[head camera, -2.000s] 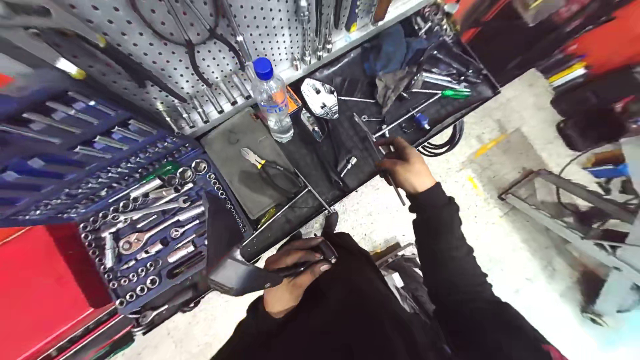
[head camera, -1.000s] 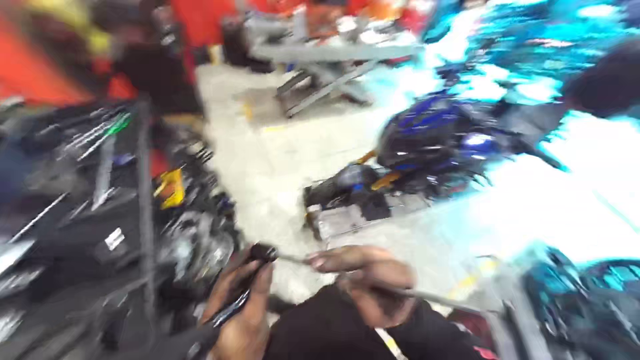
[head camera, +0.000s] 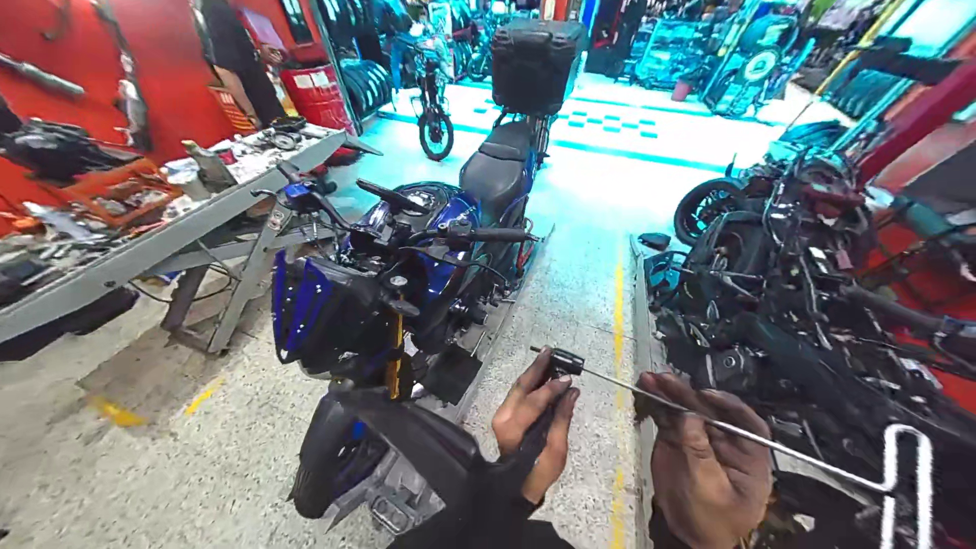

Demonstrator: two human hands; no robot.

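Note:
My left hand [head camera: 537, 427] pinches a small black cylindrical part [head camera: 566, 361] between its fingertips, and a dark strap-like piece runs down from it along the palm. My right hand [head camera: 705, 457] grips a thin metal rod [head camera: 793, 454] with a bent loop handle at its right end. The rod's other end reaches the black part and seems to pass through it, with a short tip showing on the far side. Both hands are in front of my body, over the floor. A blue and black motorcycle [head camera: 427, 252] stands just ahead on the left.
A grey lift table [head camera: 175, 221] with loose parts and an orange crate [head camera: 122, 191] stands at the left. Partly dismantled motorcycles [head camera: 747, 305] line the right. Farther back are a red drum [head camera: 316, 95], another motorcycle [head camera: 435, 107] and a person in dark clothes [head camera: 236, 61].
The view has swung from the tool bench to the motorcycles. My hands, apart two seconds ago, are now joined by the rod and black part.

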